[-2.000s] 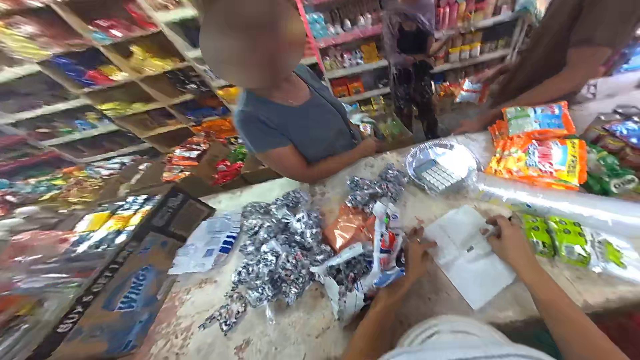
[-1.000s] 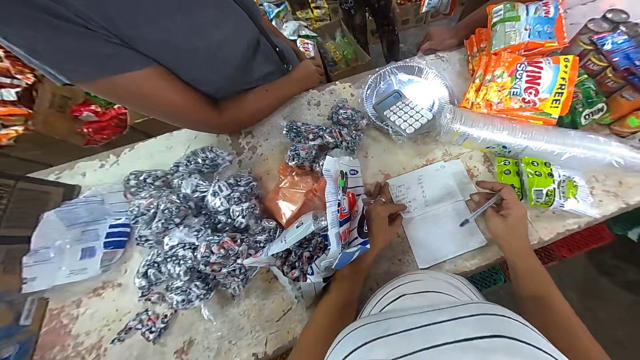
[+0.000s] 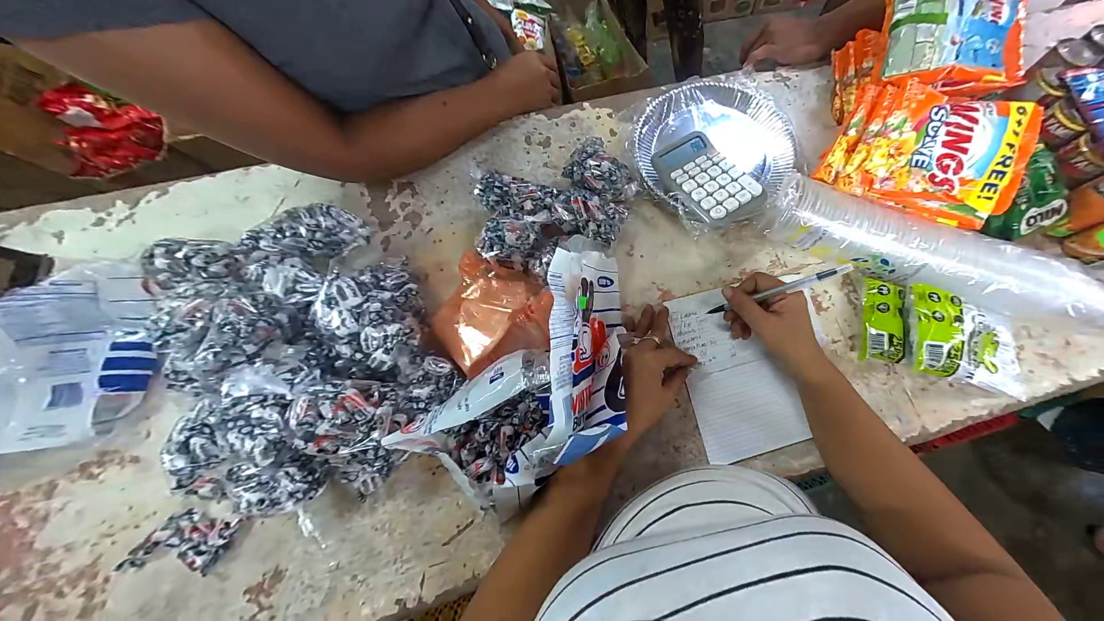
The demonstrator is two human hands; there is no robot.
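Observation:
My right hand (image 3: pixel 770 322) holds a pen (image 3: pixel 802 283), its tip at the upper part of a lined paper sheet (image 3: pixel 749 418) that bears handwriting. My left hand (image 3: pixel 653 366) rests at the sheet's left edge, a ring on one finger, with nothing seen in its grasp. Beside it stands a torn white candy bag (image 3: pixel 580 371), open, with wrapped candies (image 3: pixel 496 435) inside. Left of that lie an orange plastic bag (image 3: pixel 487 315) and a heap of clear bags of wrapped candies (image 3: pixel 276 319). A calculator (image 3: pixel 709 178) sits on plastic-wrapped clear plates (image 3: pixel 780 138) beyond the sheet.
Across the worn counter (image 3: pixel 345 552), a person's forearm (image 3: pixel 414 125) rests on its far edge; another person's hand (image 3: pixel 787 41) is farther right. Orange detergent packs (image 3: pixel 940 155), a sleeve of clear plastic cups (image 3: pixel 931 241) and green packets (image 3: pixel 938 332) lie right. An empty-looking plastic wrapper (image 3: pixel 73 371) lies left.
My right hand with the pen has moved from the sheet's right side to its upper written part. The view has tilted down since the first frame.

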